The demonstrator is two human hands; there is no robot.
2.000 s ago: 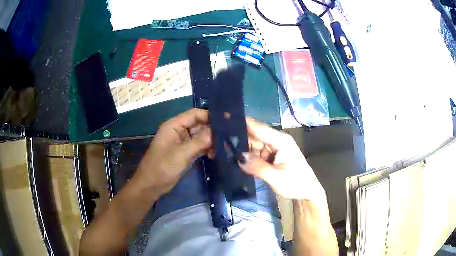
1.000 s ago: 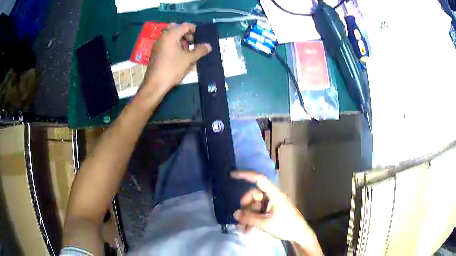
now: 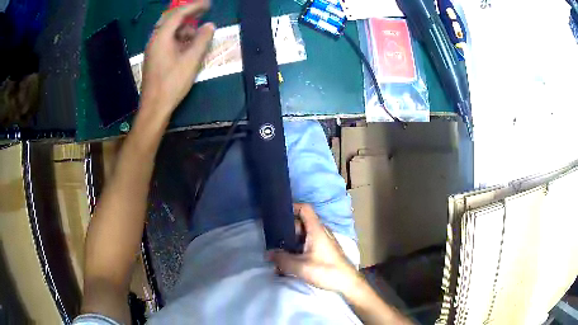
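The long black unit [image 3: 258, 108], with its flat cover plate on top, lies from the bench over my lap. A round fitting and a small square opening show along its middle. My right hand [image 3: 307, 251] grips its near end, with the thumb and fingers on either side. My left hand [image 3: 177, 51] is off the unit, to the left of its far part, with bent fingers apart. No object can be made out in it. The far end of the unit is cut off by the top edge.
On the green bench [image 3: 329, 95] lie a black rectangle [image 3: 111, 73], a label strip [image 3: 222, 54], a blue-and-white block [image 3: 323, 16] on a black lead, a bagged red card [image 3: 391, 51] and an electric screwdriver [image 3: 437, 44]. Cardboard [image 3: 520, 235] stands at right.
The cover plate has gone from being held up in both hands to lying along the unit. My left hand has let go of the far end and moved left. My right hand has closed on the near end.
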